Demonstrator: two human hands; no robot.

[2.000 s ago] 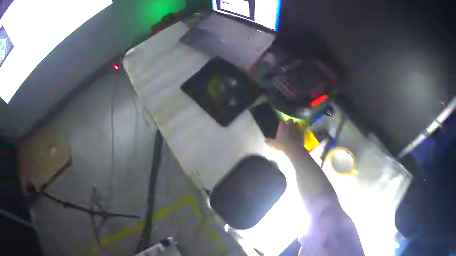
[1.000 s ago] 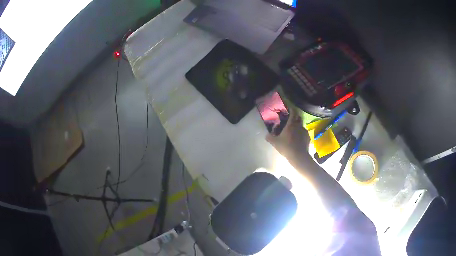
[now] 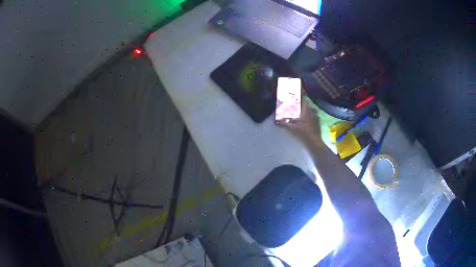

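Observation:
My right hand (image 3: 308, 121) holds a smartphone (image 3: 288, 100) with a bright, pinkish-white lit screen, above the table by the lower right edge of the black mouse mat (image 3: 245, 86). My forearm reaches in from the lower right. A projector unit (image 3: 280, 205) with a black rounded-square face and a white body stands on the table below the hand, with bright light beside it. My left hand is not in view.
A laptop (image 3: 266, 23) stands at the far end. A black-and-red device (image 3: 347, 75), yellow sticky notes (image 3: 344, 141), pens (image 3: 383, 136) and a tape roll (image 3: 383, 171) lie right of the hand. Another black-faced unit (image 3: 450, 234) is lower right. A cable hangs by the table edge.
The phone lay dark on the table, then tilted up with its screen lit. Now my right hand holds it more upright, its screen brighter. The view has shifted, showing more of the laptop.

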